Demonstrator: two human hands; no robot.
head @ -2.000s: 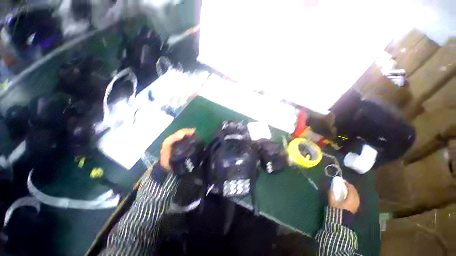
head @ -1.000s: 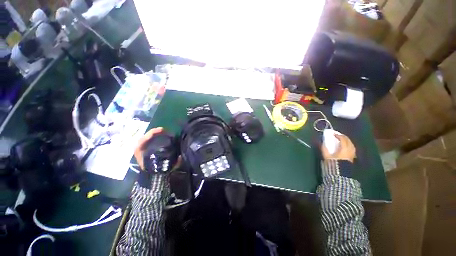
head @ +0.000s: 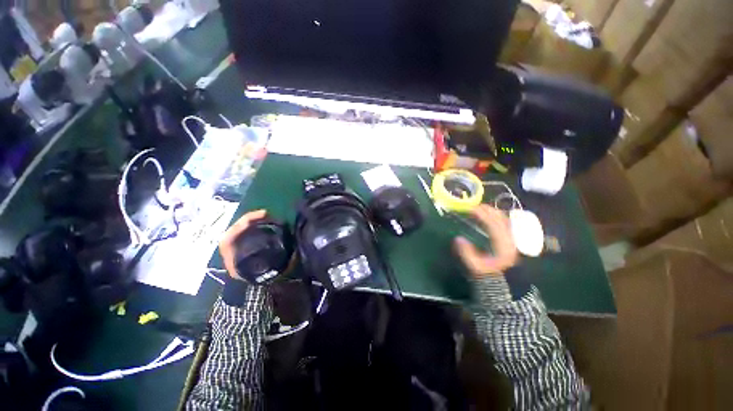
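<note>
A black multi-lens camera (head: 333,239) lies on the green bench at its front edge, its block of square LEDs facing me. My left hand (head: 236,242) is around the black left side head (head: 264,250). The right side head (head: 397,210) is untouched. My right hand (head: 489,242) is slightly blurred, empty, with thumb and fingers apart, over the bench. The white mouse (head: 526,233) lies just right of it. A yellow ring (head: 457,190) lies behind my right hand.
A dark monitor (head: 362,48) stands behind a white keyboard (head: 350,140). A red box (head: 446,149), black label printer (head: 554,112) and white roll (head: 546,172) are back right. Paper (head: 173,265), cables and black cameras lie left. Brown cartons (head: 679,152) are at right.
My right hand has let go of the mouse and moved left. The monitor has gone from glaring white to dark with a bright strip along its bottom. My left hand stays on the side head.
</note>
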